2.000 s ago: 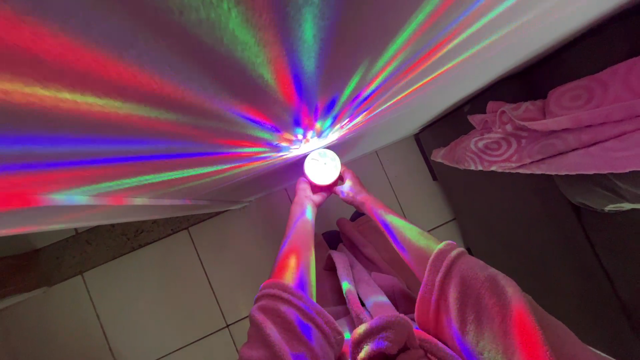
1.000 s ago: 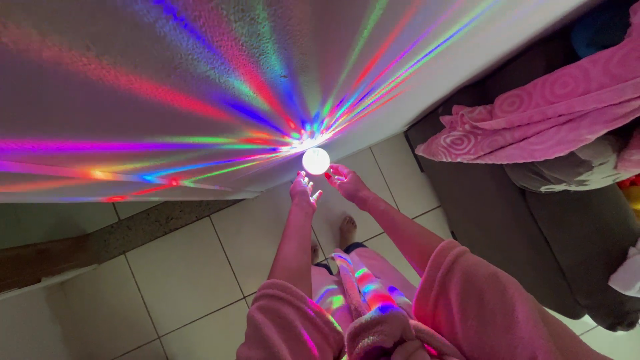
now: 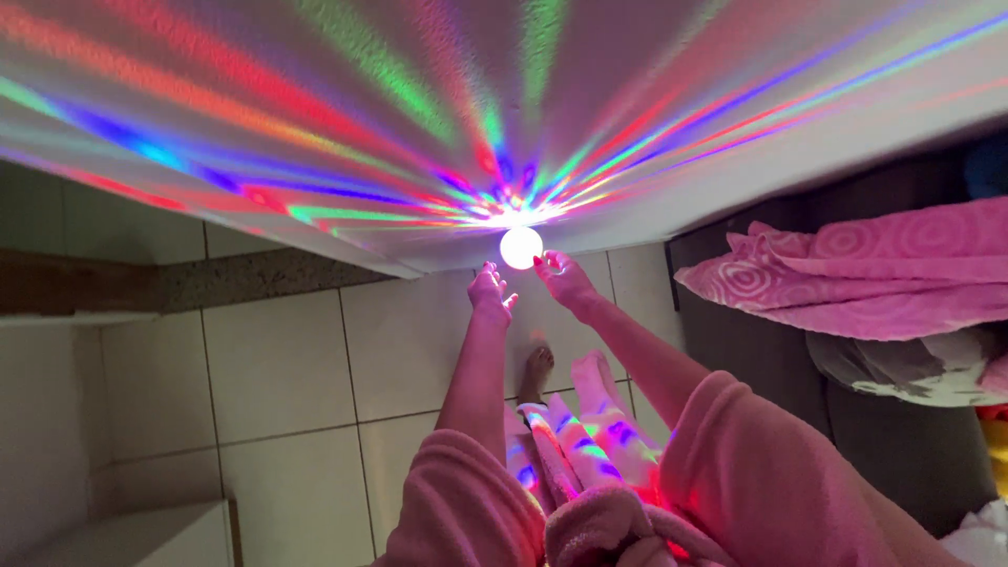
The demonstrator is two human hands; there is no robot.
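A round, glowing white lamp (image 3: 521,247) is close against the wall, throwing red, green and blue beams over it. My left hand (image 3: 490,290) is just below and left of the lamp, fingers apart, holding nothing. On the lower right side, my right hand (image 3: 562,277) has its fingertips at the lamp's edge; glare hides whether they touch it. What supports the lamp is hidden. The sleeves and knotted belt of a pink bathrobe (image 3: 606,520) show below.
The textured wall (image 3: 378,94) runs across the top. Pale floor tiles (image 3: 276,370) lie below, with a speckled stone sill (image 3: 260,276) at left. At right, a pink patterned towel (image 3: 850,268) and a grey cloth (image 3: 890,366) hang over a dark sofa (image 3: 748,378). One bare foot (image 3: 539,368) shows.
Two seconds ago both hands were at the lamp; the left has come away from it and its fingers have spread. The coloured beams on the wall have shifted.
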